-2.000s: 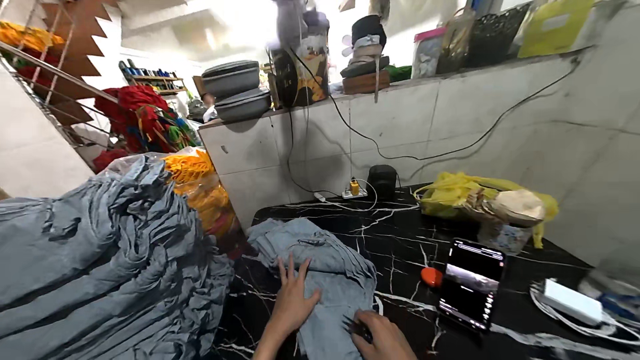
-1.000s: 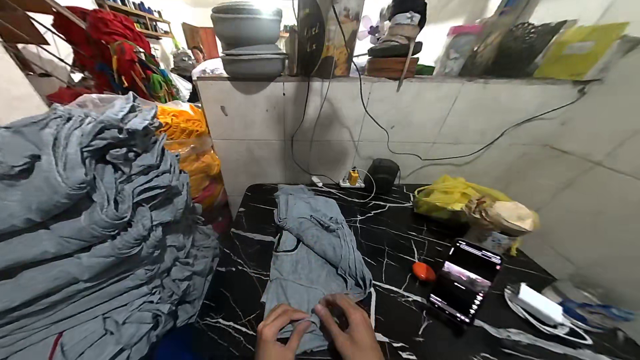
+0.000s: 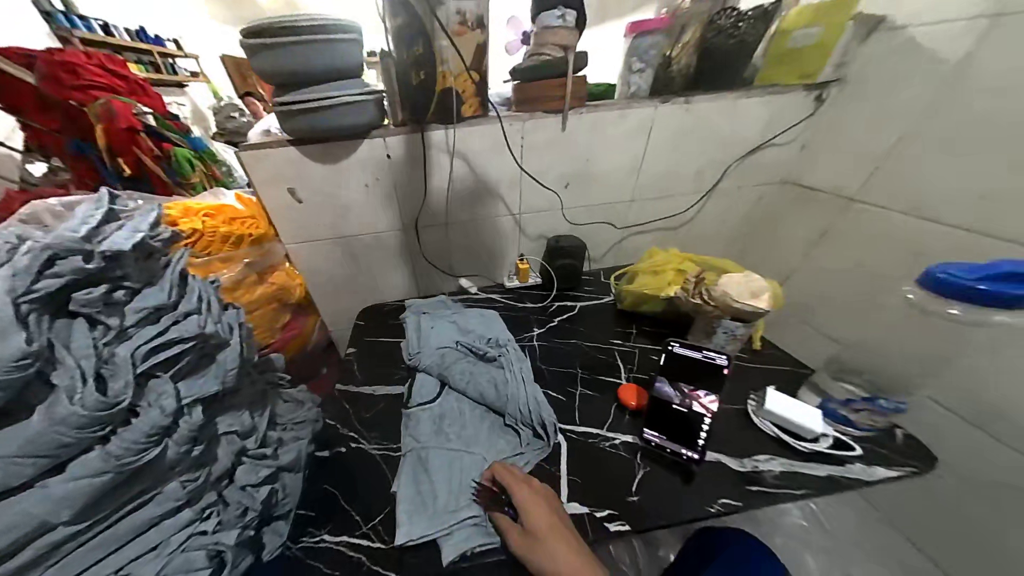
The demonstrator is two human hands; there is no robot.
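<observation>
A grey-blue garment (image 3: 464, 400) lies flat and partly folded on the black marble-patterned table (image 3: 592, 376), with a gathered, wrinkled part across its upper right. My right hand (image 3: 536, 516) rests at the garment's lower right edge, fingers bent around a small dark object (image 3: 494, 499) whose kind is not clear. My left hand is out of view. To the left rises a tall pile of similar grey-blue garments (image 3: 136, 400).
On the table are a phone with a lit screen (image 3: 684, 400), an orange-red object (image 3: 632, 396), a white charger (image 3: 792, 412), a yellow plastic bag (image 3: 664, 276) and a power strip (image 3: 522, 280). Orange cloth in bags (image 3: 256, 272) stands behind the pile. Part of a person (image 3: 258, 108) shows beyond the wall.
A second ago both hands were together at the garment's near edge; now only the right one shows, and the left has gone from view. Earlier still, both lay on the cloth.
</observation>
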